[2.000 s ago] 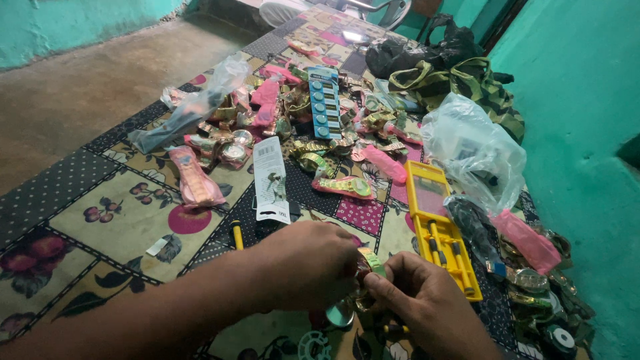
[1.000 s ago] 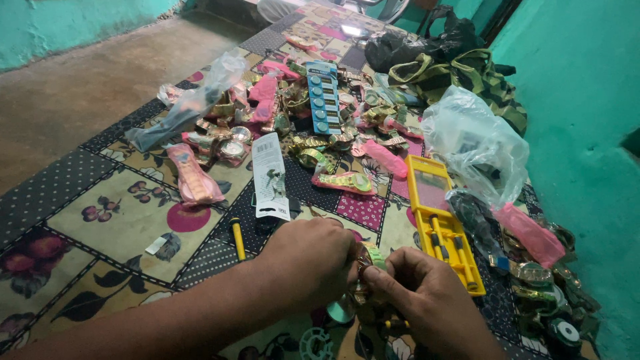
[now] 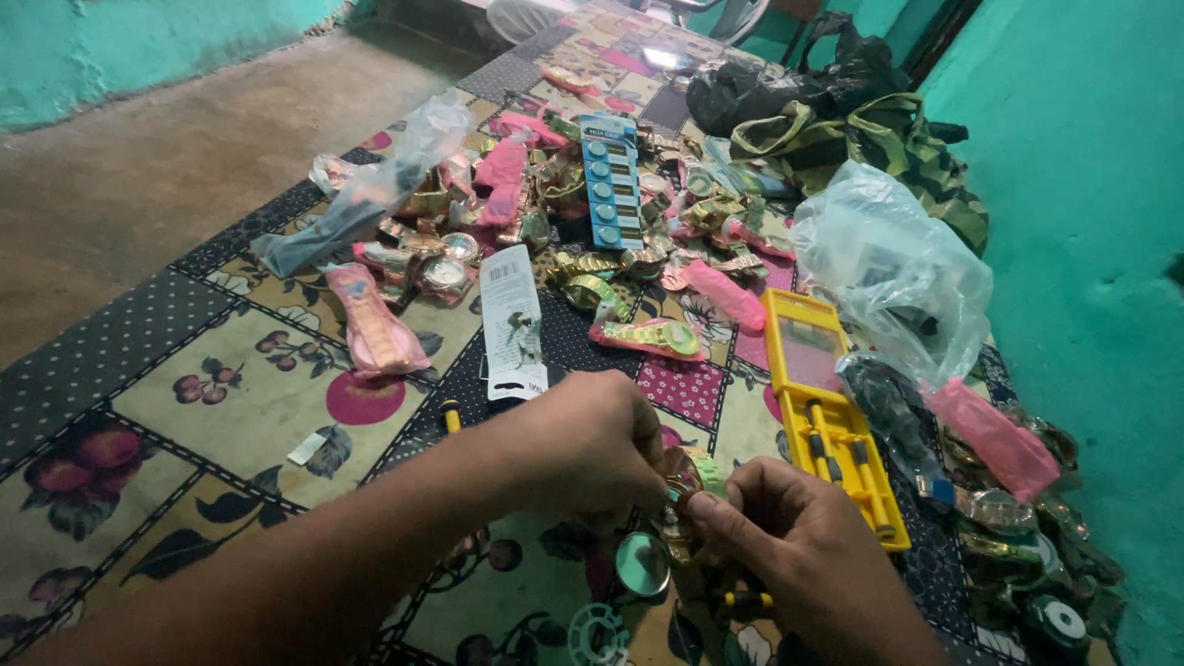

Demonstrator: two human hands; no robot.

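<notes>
Both my hands meet low in the middle of the head view, over a patterned tablecloth. My left hand (image 3: 592,444) is closed at the fingertips on a gold-coloured wristwatch (image 3: 686,476). From the other side, the thumb and fingers of my right hand (image 3: 786,518) pinch the same watch. The fingers hide much of it. Just below my hands is a round watch case back (image 3: 642,564). A yellow-handled screwdriver (image 3: 747,599) lies beside my right hand, and another yellow tool (image 3: 450,416) shows behind my left forearm.
A yellow screwdriver case (image 3: 832,425) lies unfolded at right, near a clear plastic bag (image 3: 893,259). Farther back, a button-cell blister card (image 3: 610,180) rests on heaped watches. A packaging card (image 3: 511,324), a pink-wrapped watch (image 3: 375,319) and a camouflage bag (image 3: 869,157) are around them.
</notes>
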